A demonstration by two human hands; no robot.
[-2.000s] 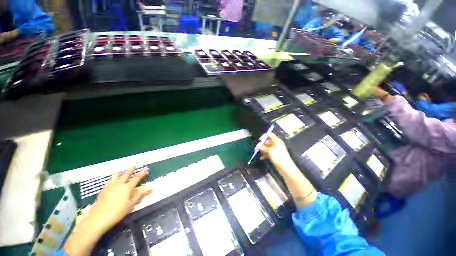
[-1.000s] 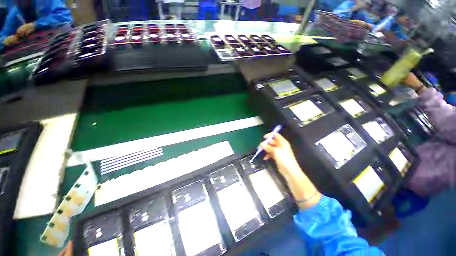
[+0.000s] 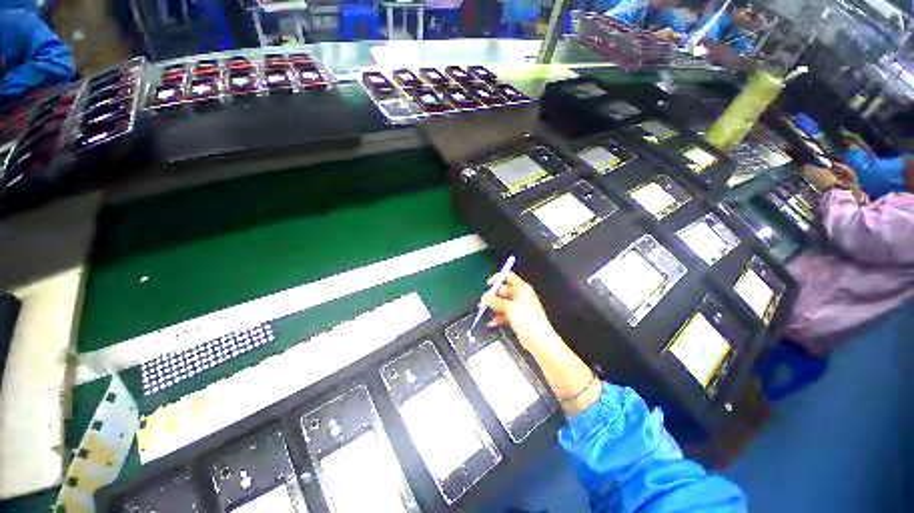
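My right hand (image 3: 513, 306) holds thin pale tweezers (image 3: 493, 293) like a pen. Their tip is at the dark upper end of the rightmost phone assembly (image 3: 506, 389) in the near black foam tray (image 3: 386, 386). Several phone assemblies with pale rectangles lie in that tray. Just beyond it are a long white sticker strip (image 3: 291, 373) with a toothed edge and a sheet of small dots (image 3: 207, 358). A curled strip with tan squares (image 3: 100, 446) lies at the left. My left hand is out of the picture. Whether a piece is at the tweezers' tip is too small to tell.
More black foam trays with phones (image 3: 631, 279) stand to the right. A white tape strip (image 3: 301, 294) crosses the green mat (image 3: 271, 230). White board (image 3: 35, 401) lies left. Clear blister trays (image 3: 441, 95) stand on the far ledge. A person in pink sleeves (image 3: 877, 230) sits at the right.
My left hand, over the dot sheet two seconds ago and at the lower left edge one second ago, has left the picture. My right hand stays at the rightmost phone. The view has shifted.
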